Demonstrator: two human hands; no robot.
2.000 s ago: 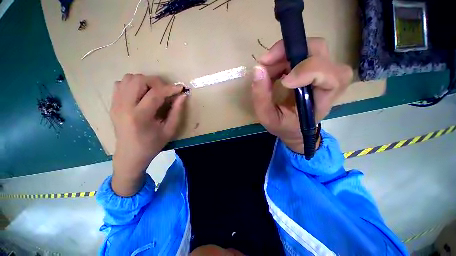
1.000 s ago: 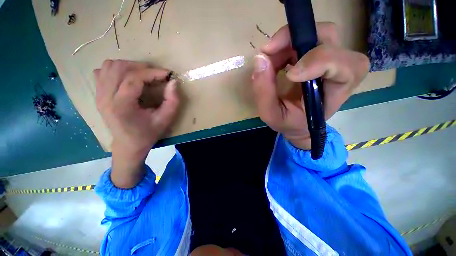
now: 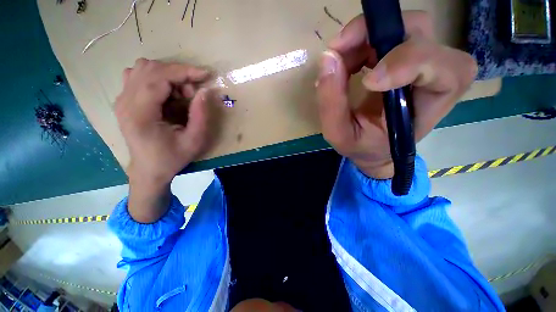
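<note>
A narrow shiny white adhesive strip lies slanted on the brown cardboard between my hands. A small dark component with shiny metal lies on the cardboard just below the strip's left end. My left hand is left of the strip, thumb and index finger apart, with nothing visible between them. My right hand is right of the strip and holds a thick black soldering iron in a slant; its tip is out of the picture. The right thumb and index fingertips are close together beyond the strip's right end.
Brown cardboard covers the green bench. Thin dark wires and a pale curving wire lie at the top left. A dark spiky cluster sits on the green surface. A metal-rimmed box stands in a speckled tray at right.
The dark component that was at my left fingertips now lies on the cardboard, and those fingers have parted. My right hand, with the iron, has shifted right and up in the picture.
</note>
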